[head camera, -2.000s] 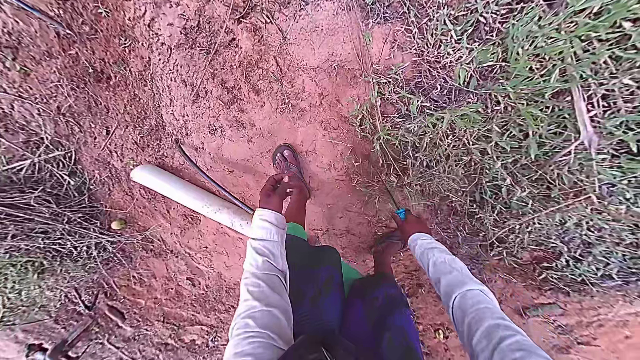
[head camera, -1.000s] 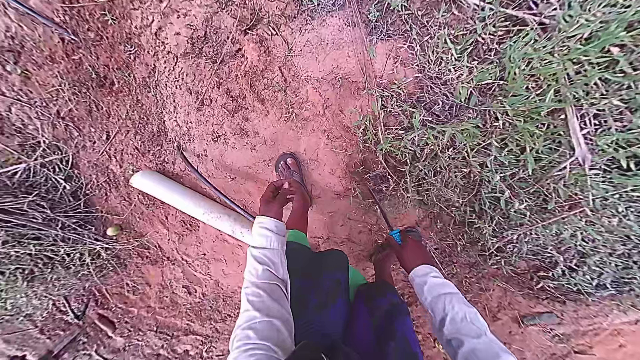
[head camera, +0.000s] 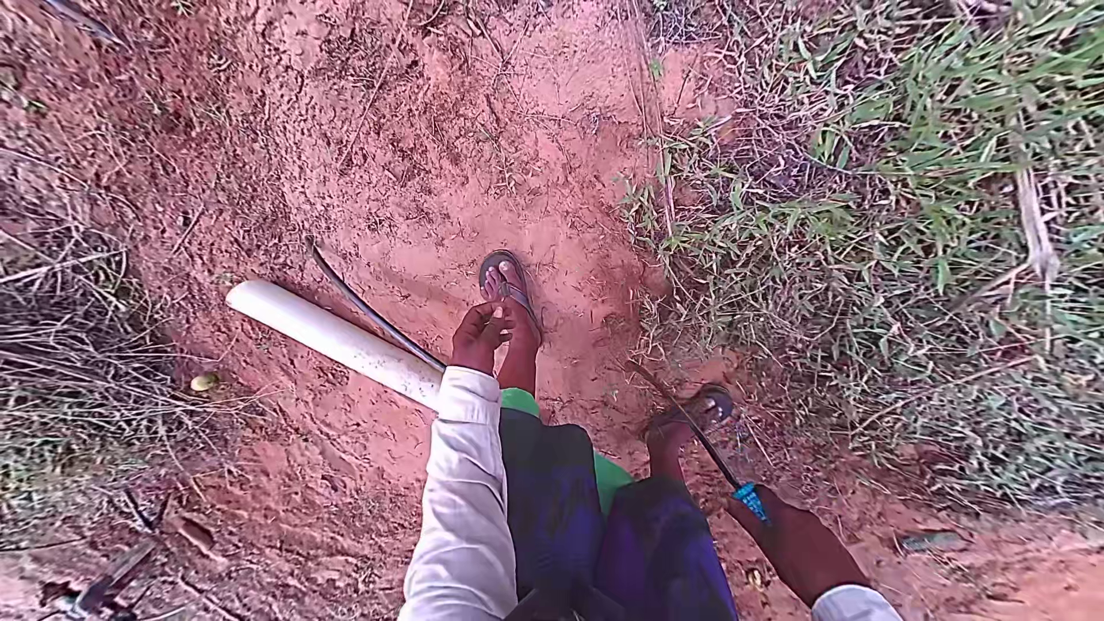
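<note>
My right hand (head camera: 789, 535) is closed around the blue handle (head camera: 750, 502) of a tool with a long, thin, dark blade (head camera: 703, 438). The blade points up and left, passing over my right foot in a dark flip-flop (head camera: 714, 404). My left hand (head camera: 481, 335) is held just below my left flip-flop (head camera: 502, 263) in the view, its fingers curled with thumb near the fingertips. Whether something small is pinched there, I cannot tell. Left of it, a pale pipe (head camera: 332, 338) lies on the soil beside a black hose (head camera: 366, 306).
Reddish bare soil (head camera: 552, 181) lies ahead. Grass (head camera: 862, 250) covers the right side. Dry twigs (head camera: 73, 336) are heaped at the left, near a small yellowish fruit-like object (head camera: 204, 382). More dark sticks (head camera: 121, 573) lie at the lower left.
My right hand has moved down and back with the blue-handled tool, and my right foot now shows more fully beside the blade. My left hand has stayed nearly in place.
</note>
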